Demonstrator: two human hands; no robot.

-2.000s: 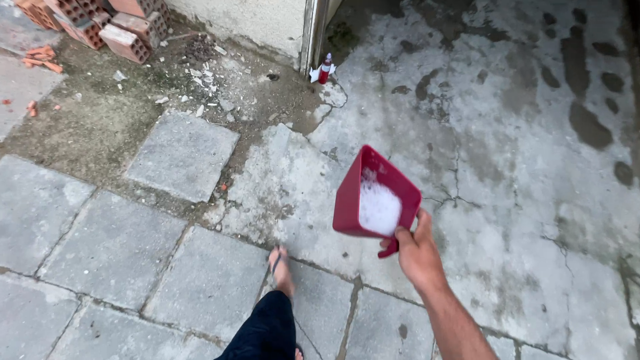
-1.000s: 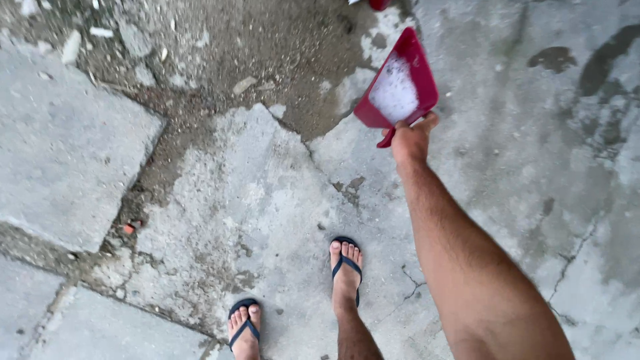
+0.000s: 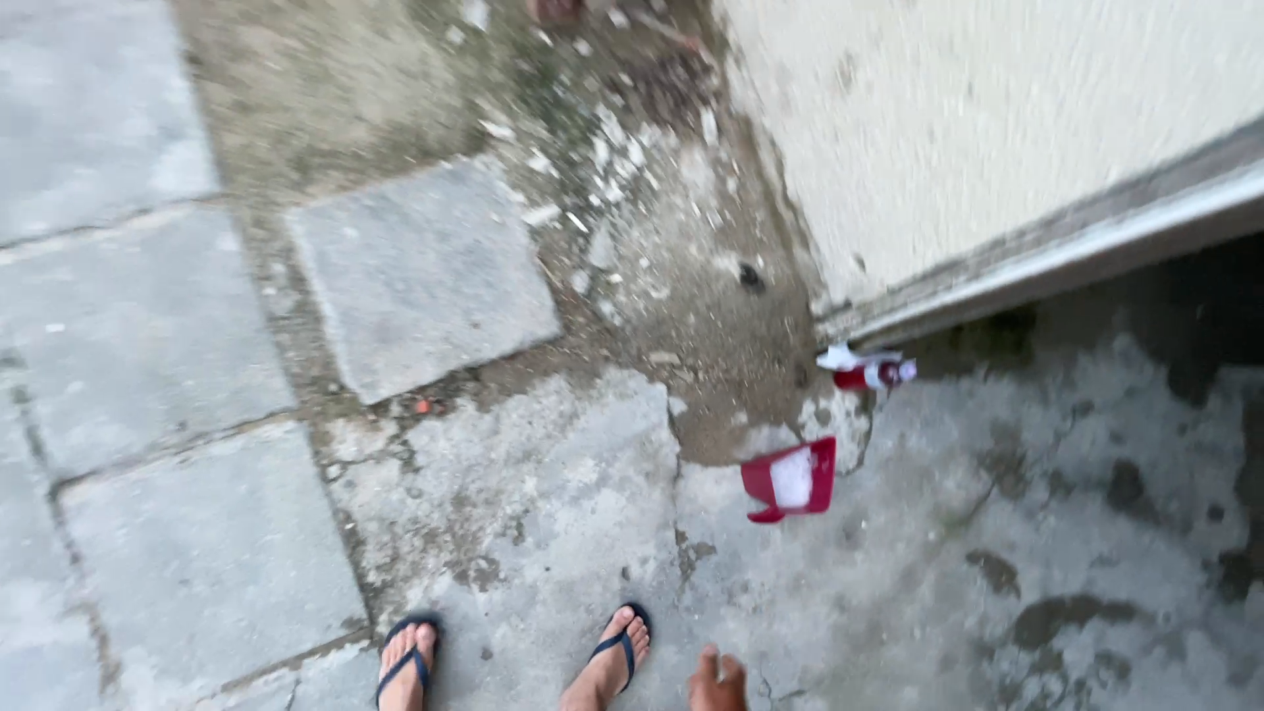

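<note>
A dark red plastic scoop-like container with white foam inside rests on the concrete floor, its handle toward the lower left. My right hand shows at the bottom edge, below the container and apart from it, holding nothing that I can see; its fingers are blurred and partly cut off by the frame. Just above the container, at the foot of the door frame, lies a small red and white bottle with something white beside it. My left hand is out of view.
My feet in dark blue flip-flops stand on the cracked concrete. A loose square paving slab lies at the left, with white rubble beyond it. A pale wall and a metal door frame fill the upper right.
My right hand has let go of the red container, which it held by the handle in both earlier frames and which now stands on the floor. The view has turned and shifted.
</note>
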